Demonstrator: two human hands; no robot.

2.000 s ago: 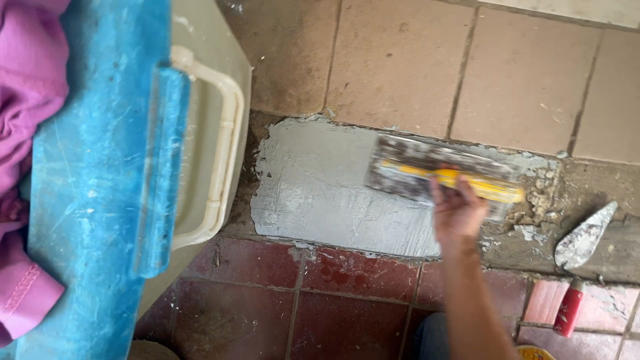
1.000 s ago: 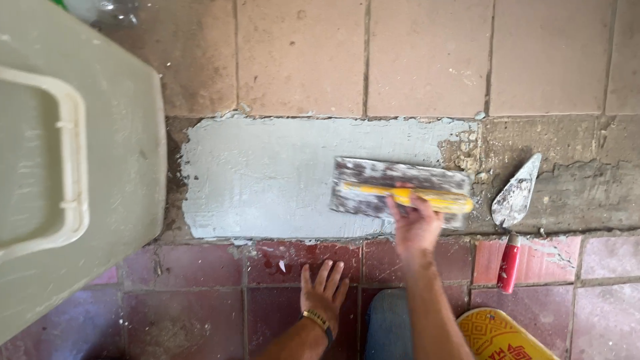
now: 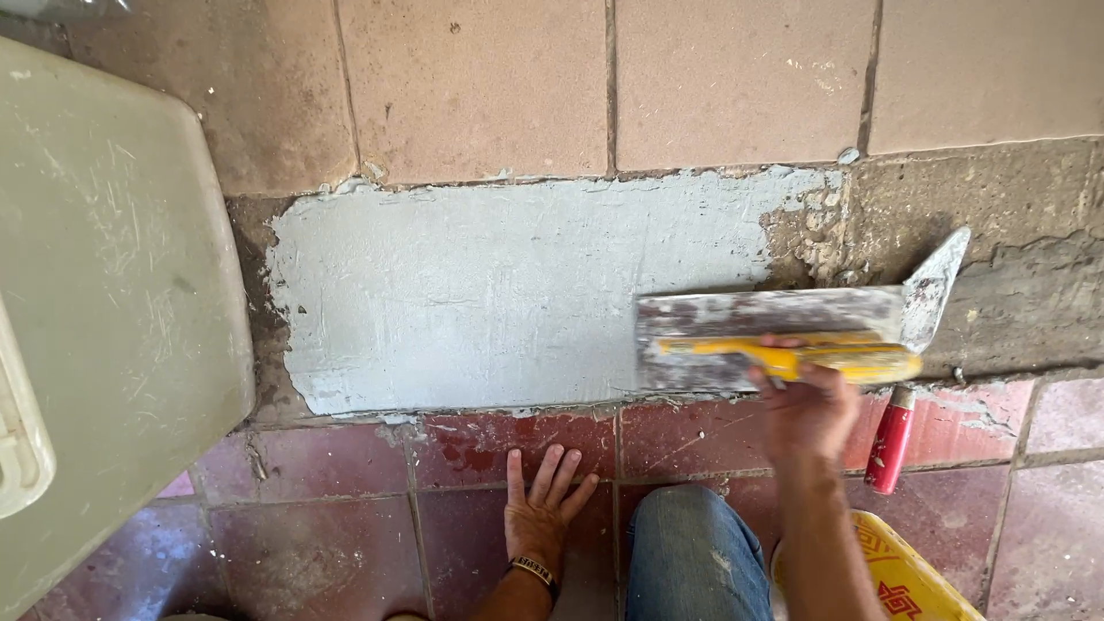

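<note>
My right hand (image 3: 806,401) grips the yellow handle of a rectangular plastering trowel (image 3: 724,315), whose mortar-smeared blade lies over the right part of a strip of smooth grey mortar (image 3: 483,293). Bare-handed, my left hand (image 3: 545,500) rests with fingers spread on the dark red floor tiles (image 3: 328,539), just below the mortar strip, and holds nothing. A pointing trowel (image 3: 936,289) with a red handle (image 3: 889,444) lies to the right, partly behind the plastering trowel.
A large pale plastic container (image 3: 112,285) with a handle stands at the left. Beige tiles (image 3: 474,86) border the mortar above. Rough bare concrete (image 3: 1000,190) continues at the right. My jeans-covered knee (image 3: 699,552) and a yellow printed item (image 3: 914,573) are at the bottom.
The plastering trowel has moved right along the mortar strip and now overlaps the pointing trowel. My left hand came into view after the first frame and stays on the red tiles. The view has shifted.
</note>
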